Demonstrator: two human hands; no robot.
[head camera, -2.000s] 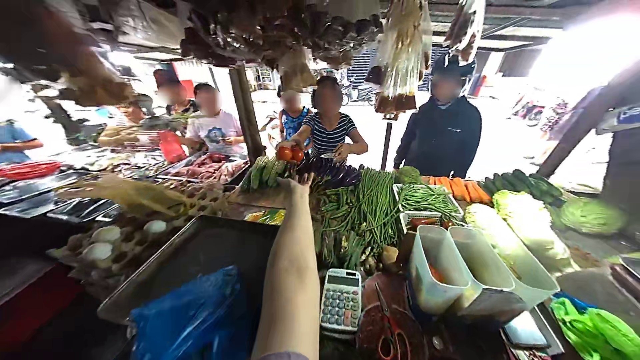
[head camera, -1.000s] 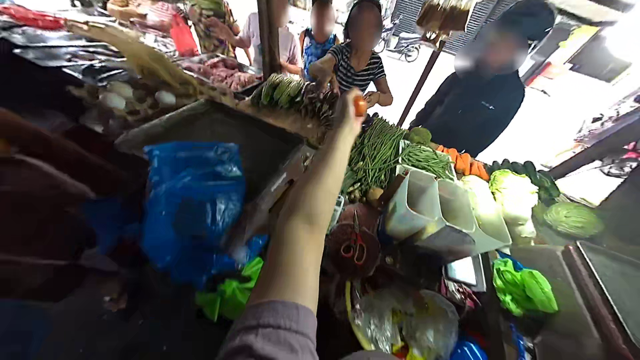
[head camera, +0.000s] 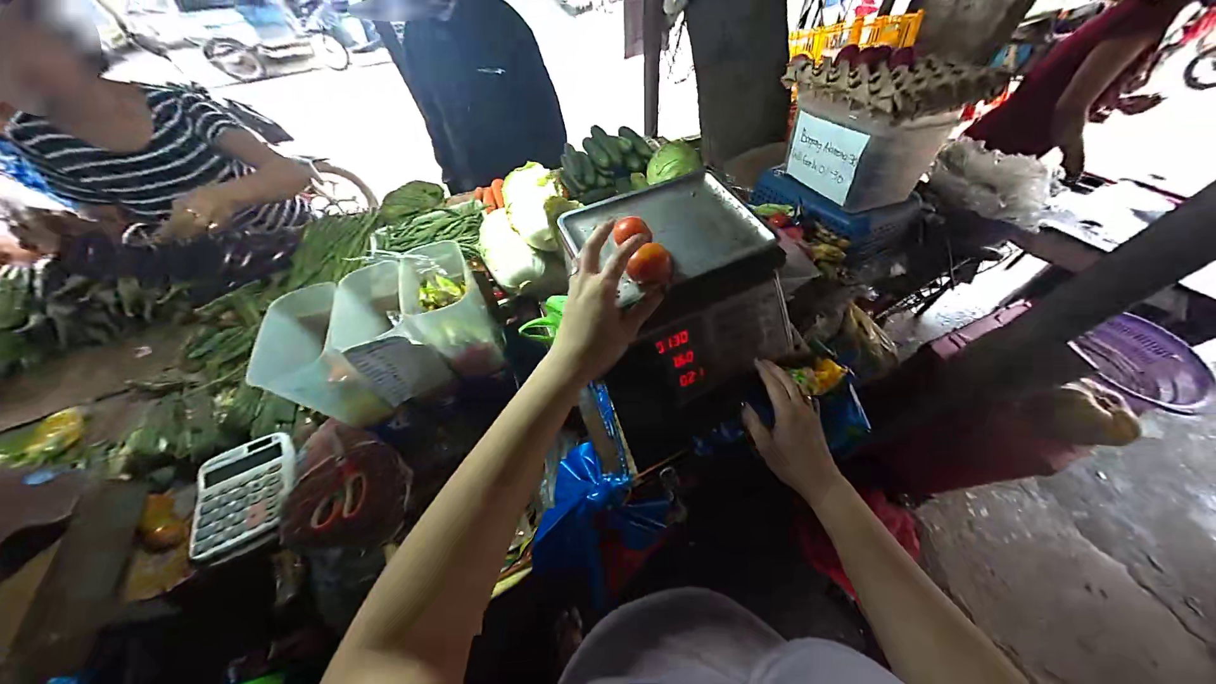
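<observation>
Two red-orange tomatoes, an upper one (head camera: 631, 229) and a lower one (head camera: 650, 264), are at the left side of the metal tray (head camera: 703, 223) of a digital scale (head camera: 727, 332) with a lit red display. My left hand (head camera: 608, 309) is around their left and lower sides, fingers curved against them. Whether the tomatoes rest fully on the tray cannot be told. My right hand (head camera: 790, 427) lies with fingers spread at the lower right edge of the scale, holding nothing visible.
Left of the scale stand plastic bins (head camera: 366, 313), a white calculator (head camera: 242, 494) and red-handled scissors (head camera: 337, 499). Cabbages (head camera: 522, 223) and cucumbers (head camera: 603, 157) lie behind. A tub topped with egg trays (head camera: 869, 138) stands right. A person in a striped top (head camera: 142, 152) is across the stall.
The view has swung right. My left hand, reaching toward the person in the striped top before, is now over the scale tray with the tomatoes. My right hand has come into view.
</observation>
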